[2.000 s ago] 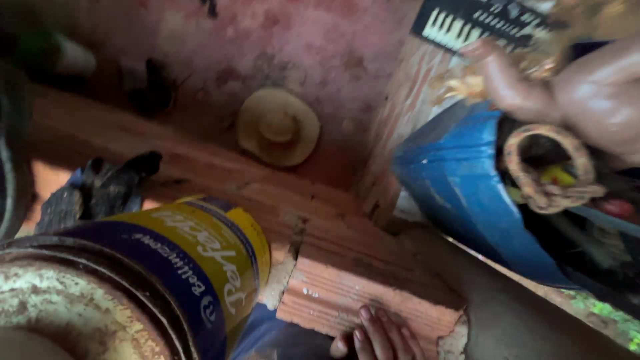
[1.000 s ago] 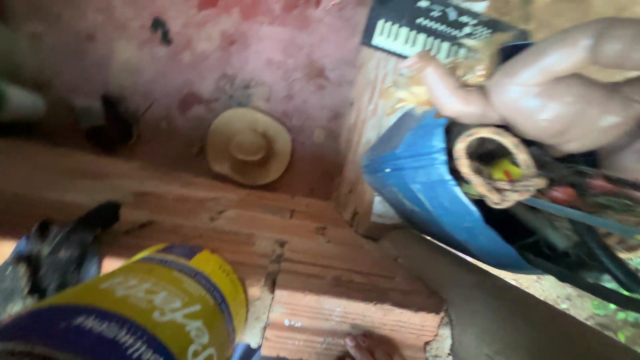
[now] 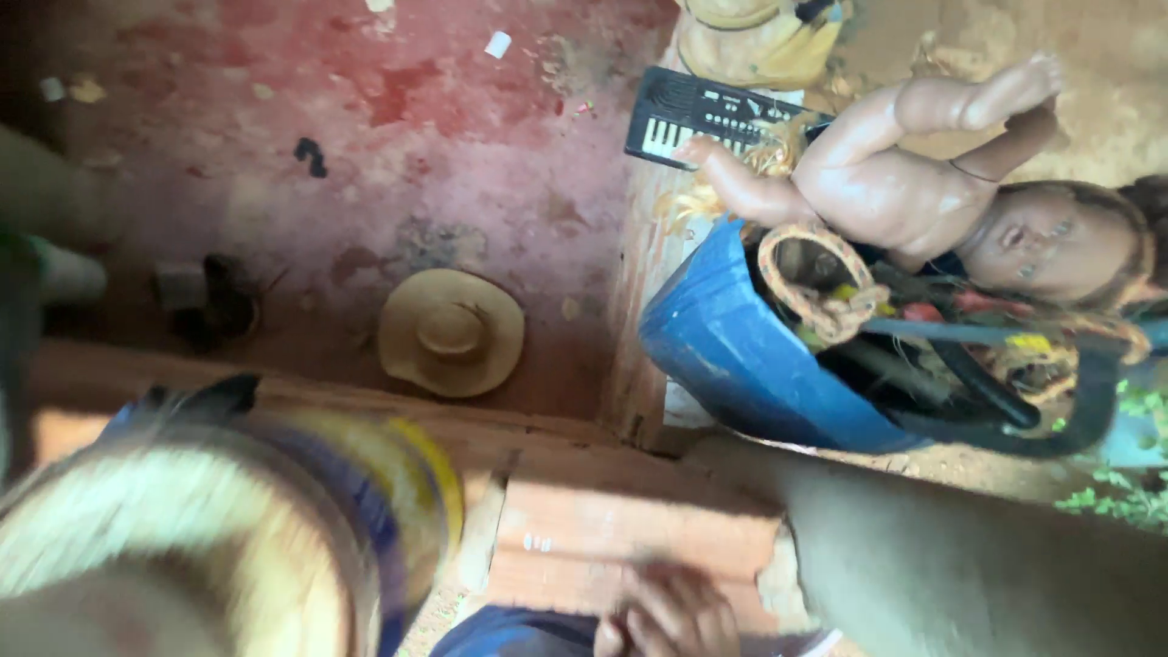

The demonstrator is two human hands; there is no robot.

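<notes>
My right hand (image 3: 671, 611) is blurred at the bottom centre, its fingers bent beside the hollow clay brick (image 3: 630, 543). Its palm side is hidden, and no held object can be made out. Dark blue cloth (image 3: 520, 634) lies just left of it. At the lower left stands a yellow and blue paint bucket (image 3: 424, 493), its pale round top facing the camera. A blurred brownish shape crosses that top; whether it is a forearm cannot be told. My left hand is not discernible.
A straw hat (image 3: 452, 333) lies on the worn red floor (image 3: 365, 119). To the right, a blue container (image 3: 757, 347) holds rope (image 3: 817, 274) and other items, with a doll (image 3: 903, 196) on it. A toy keyboard (image 3: 721, 114) lies behind. Dark material (image 3: 214, 401) is behind the bucket.
The bucket's pale top now fills the lower left, where its printed side showed one second ago. More of my right hand shows beside the brick. The view has shifted.
</notes>
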